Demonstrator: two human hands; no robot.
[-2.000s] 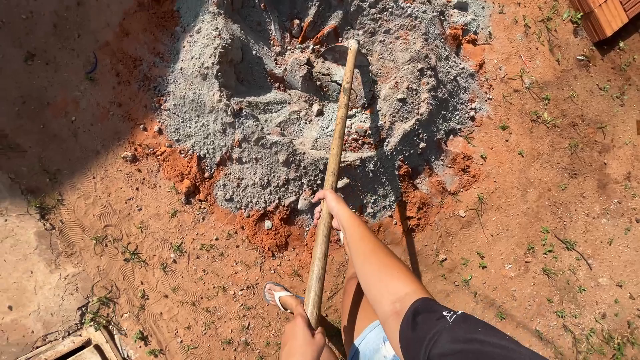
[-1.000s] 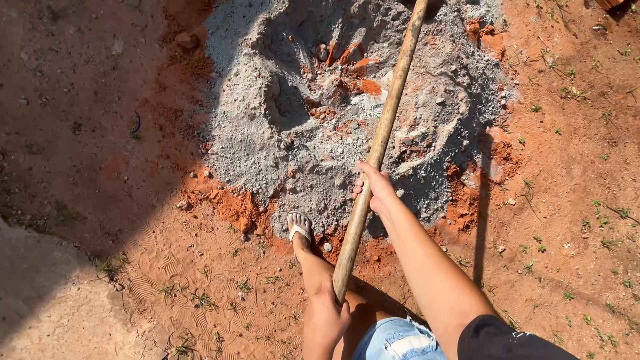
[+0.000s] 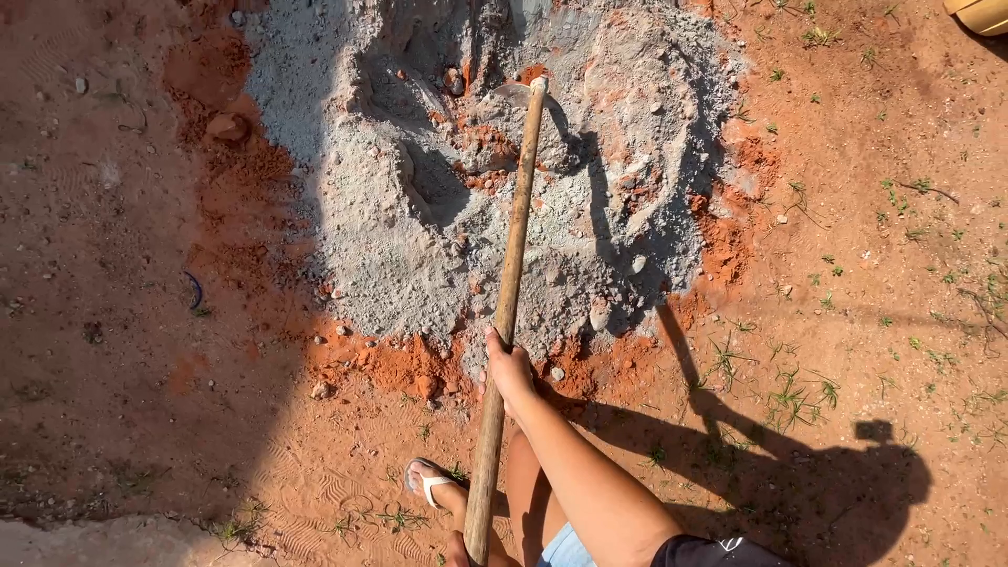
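A long wooden handle (image 3: 516,244) runs from the bottom of the head view up to a hoe's metal blade (image 3: 516,94), which rests in the grey powdery heap (image 3: 394,260) mixed with orange soil. My right hand (image 3: 508,370) is closed around the handle just below the heap's lower edge. Lower down, my left hand (image 3: 457,550) grips the handle's near end, mostly cut off by the bottom edge of the view. Part of the blade is hidden behind the handle and by loose material.
Orange soil (image 3: 378,366) rims the heap. My foot in a white-strapped flip-flop (image 3: 429,482) stands below it. Small weeds (image 3: 795,398) grow on the dirt at right, where my shadow falls. A yellowish curved object (image 3: 980,16) lies at the top right corner; a concrete edge (image 3: 118,543) is bottom left.
One second ago the hoe head was at the top edge of the view, largely cut off; now it sits lower, in the heap. Both hands have stayed on the handle.
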